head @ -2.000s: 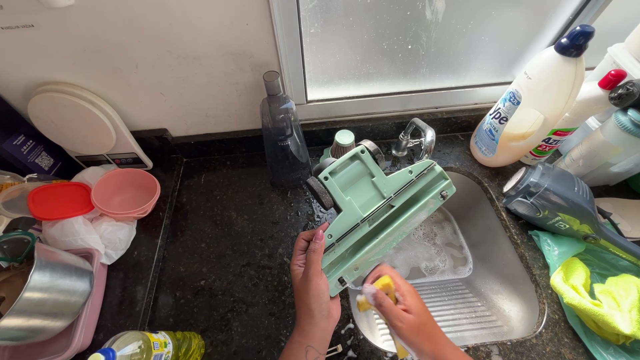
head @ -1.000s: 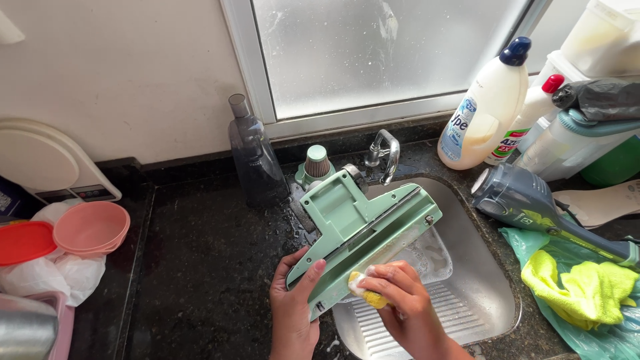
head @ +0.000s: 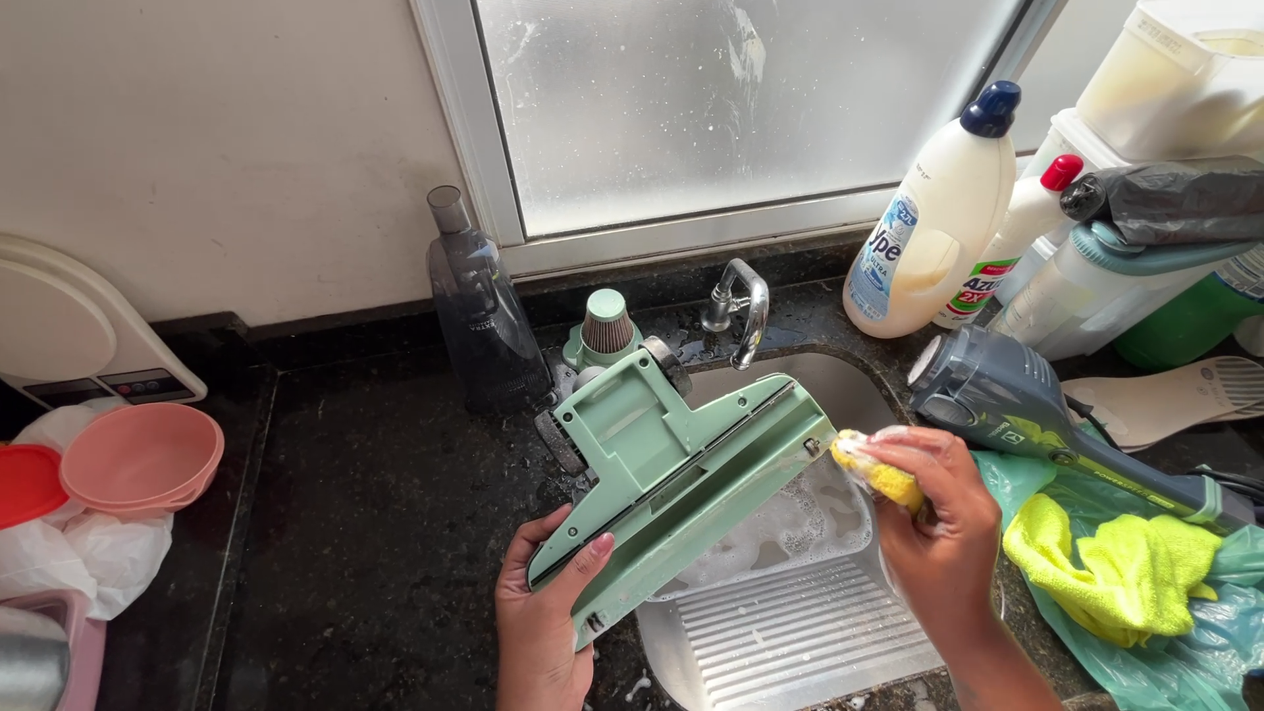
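Observation:
My left hand [head: 553,602] grips the lower left end of a green plastic vacuum cleaner floor head [head: 681,474], tilted over the sink with its long channel showing. Pinched in my right hand [head: 938,513] is a soapy yellow sponge [head: 879,472], close to the head's right end; whether they touch I cannot tell. Below lies the stainless steel sink [head: 800,632], holding a basin of sudsy water [head: 790,528]. Behind the head stand a green pleated filter [head: 607,331] and a dark translucent plastic container [head: 484,316].
A chrome faucet [head: 741,306] rises behind the sink. At right are a white detergent bottle [head: 933,217], a dark vacuum body [head: 1047,405] and a neon yellow cloth [head: 1111,568] on a green bag. Pink bowl [head: 143,459] and kitchen scale [head: 89,326] sit left.
My right hand with the sponge has moved from the channel's lower middle to beside the floor head's right end. My left hand still holds the head.

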